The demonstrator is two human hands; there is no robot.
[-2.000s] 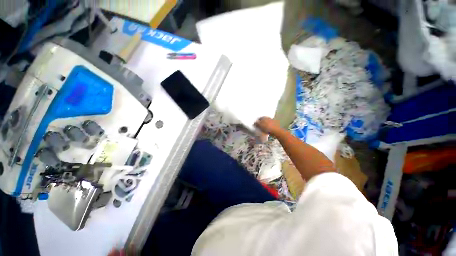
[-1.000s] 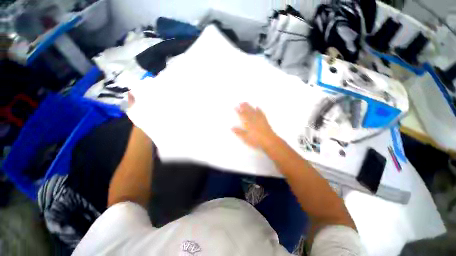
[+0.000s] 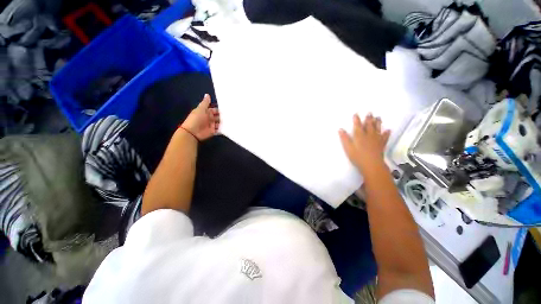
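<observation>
A large white panel [image 3: 290,89] lies flat over the table, left of the overlock machine [image 3: 504,148], with its near corner over the table's front edge. My right hand [image 3: 368,142] rests on its right part, palm down with fingers spread. My left hand [image 3: 204,120] is at its left edge, thumb up and apart; the fingertips meet the edge, and whether they pinch it cannot be told. Black cloth [image 3: 231,178] hangs over my lap below the panel. The machine's shiny metal cover [image 3: 438,133] is just right of the panel.
A blue bin [image 3: 113,71] stands at the left, with an olive sack [image 3: 50,184] and striped cloth [image 3: 113,157] nearer me. Dark cloth [image 3: 338,24] lies behind the panel. Striped piles [image 3: 457,44] are at the back right. A phone [image 3: 479,261] lies near the table's front edge.
The view has swung from the machine's right side to the left. My right hand has left another white sheet near the floor and now lies on the panel. The panel's near corner now points toward me.
</observation>
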